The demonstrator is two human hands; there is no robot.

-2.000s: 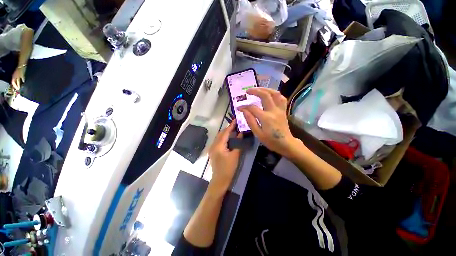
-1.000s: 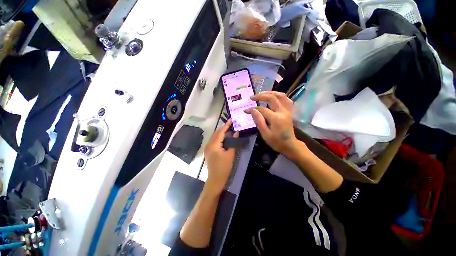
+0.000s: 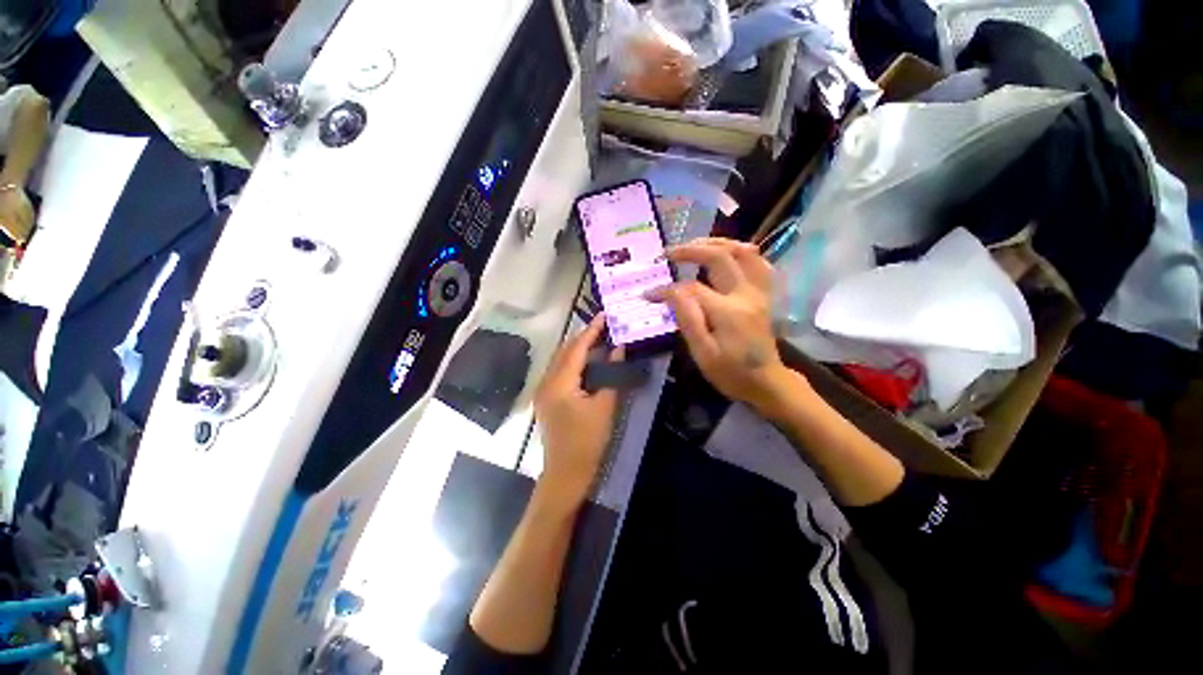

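A black smartphone [image 3: 625,266] with a lit pinkish-white chat screen lies tilted at the right end of the sewing machine. My left hand [image 3: 577,396] is at its lower end, with thumb and fingers at the bottom edge. My right hand [image 3: 726,317] is over the right side of the phone, fingertips at the screen, holding nothing. A small dark fabric square [image 3: 487,379] lies beside the machine head. A larger dark grey panel [image 3: 478,508] lies on the white table, partly hidden by my left forearm.
The white sewing machine head [image 3: 198,455] runs diagonally at left. A cardboard box [image 3: 983,448] of scraps and bags stands at right, with a red crate [image 3: 1135,501] beyond. A beige tray [image 3: 699,129] holds a bag at the top. Another person's arm [image 3: 20,165] shows at far left.
The whole view has shifted slightly, so the machine and phone appear further left. My right fingers have moved a little over the screen. The other person's arm has come back into view at far left.
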